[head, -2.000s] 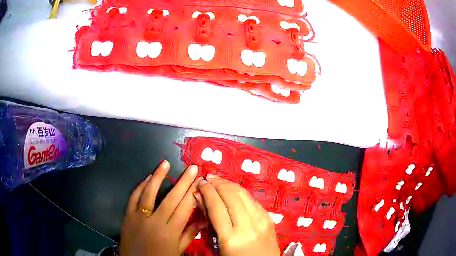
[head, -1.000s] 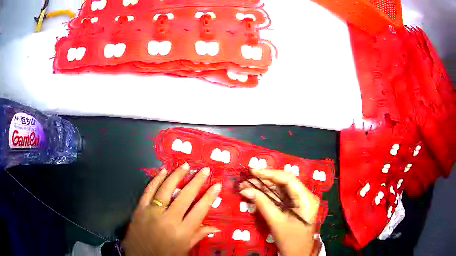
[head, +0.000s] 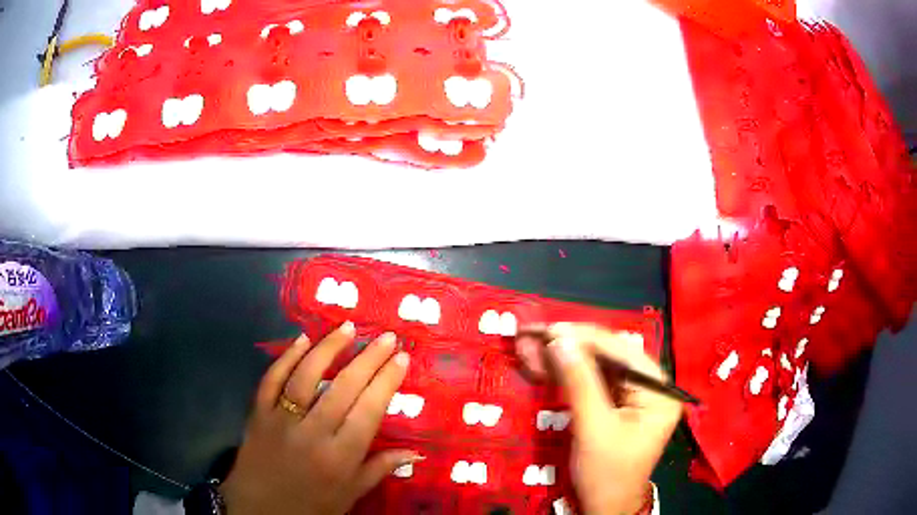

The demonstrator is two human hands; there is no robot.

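A red motif sheet (head: 442, 367) with rows of white paired shapes lies on the dark green surface. My left hand (head: 327, 422) rests spread and flat on the sheet's left part, a ring on one finger, holding nothing. My right hand (head: 613, 422) is over the sheet's right part and holds slim black tweezers (head: 644, 377) like a pen, their rear end pointing right. The fingertips and the tweezers' tip are blurred, so I cannot tell whether the tip touches the sheet.
Stacked red sheets (head: 302, 121) lie on the white raised surface (head: 352, 206) beyond. Draped red sheets (head: 794, 181) hang at right, with crumpled white backing (head: 794, 422) below. A water bottle (head: 60, 302) is at left. Yellow-handled cutters (head: 75, 45) and an orange basket (head: 739, 8) show at the top.
The view has shifted, so most things sit further left. The hands, close together at first, have moved apart. The tweezers now show in my right hand, which has moved right across the sheet.
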